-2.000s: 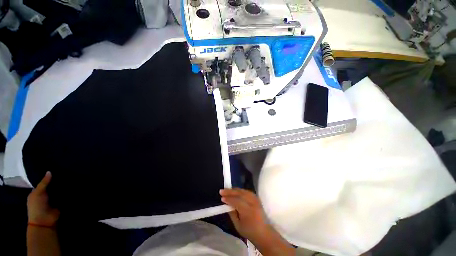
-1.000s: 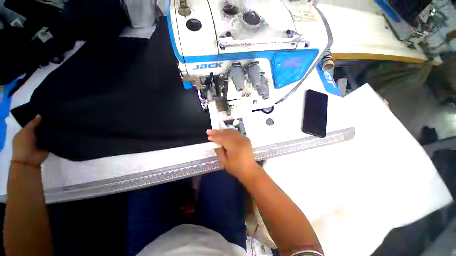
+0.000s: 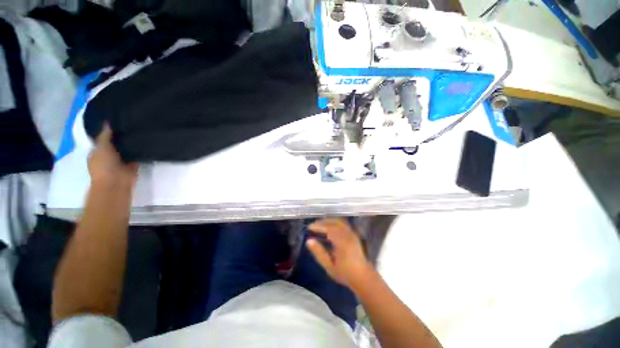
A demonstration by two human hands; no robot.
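A black cut panel (image 3: 211, 98) lies on the white table, left of and behind the needle area of the overlock machine (image 3: 408, 51). My left hand (image 3: 112, 160) is at the panel's left end, with the fingers on its edge. The white panel under it is not clearly visible. The presser foot area (image 3: 350, 129) shows no black fabric in front of it. My right hand (image 3: 343, 255) is off the table, above my lap, with its fingers apart and nothing in it.
A stack of white panels (image 3: 503, 258) hangs at the right. A smartphone (image 3: 476, 163) lies right of the machine. A measuring scale (image 3: 272, 213) runs along the front edge. A black garment heap (image 3: 183, 24) lies behind, and dark fabric (image 3: 88, 272) is at the lower left.
The black panel has moved back and away from the needle and my lap. My left hand stays at its left end. My right hand has let go of the fabric and drawn back below the table edge.
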